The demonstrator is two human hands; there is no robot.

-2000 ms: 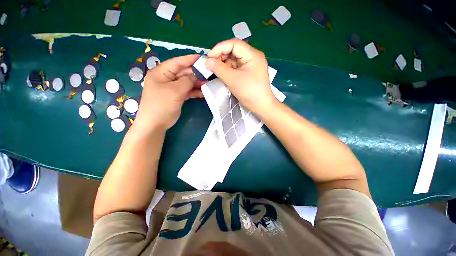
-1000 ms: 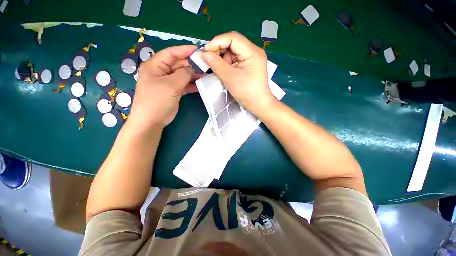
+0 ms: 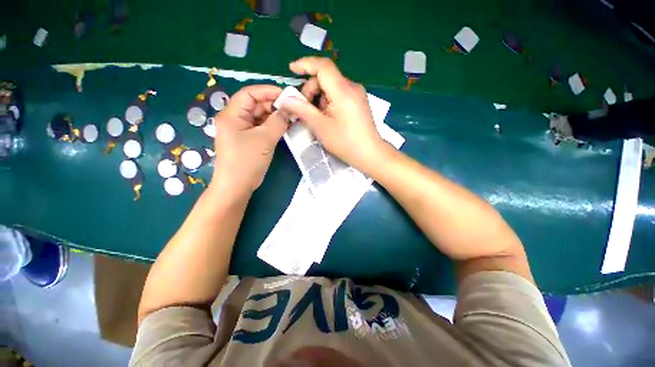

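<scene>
My left hand point(image 3: 248, 140) pinches a small module with a whitish rounded square point(image 3: 289, 98) on its face. My right hand point(image 3: 337, 115) touches the same piece with its thumb; the other fingers are partly raised, the index finger stretched out above. The rest of the module is hidden by the fingers. White sticker sheets point(image 3: 305, 218) overlap under and in front of my hands, with grey rounded squares on the top one. Several round modules point(image 3: 165, 132) with pale faces and gold tails lie to the left on the dark green bench.
A far green surface point(image 3: 373, 32) carries scattered modules with white squares point(image 3: 414, 62). Torn pale tape point(image 3: 237, 74) runs along the bench's far side. A long white strip point(image 3: 622, 208) lies at the far right. A dark sleeve-like shape point(image 3: 618, 129) reaches in at the right. A shoe point(image 3: 47, 264) shows at lower left.
The square in my hands now faces up more fully, and my right index finger has stretched out above it. Modules on the far surface have shifted rightward in view.
</scene>
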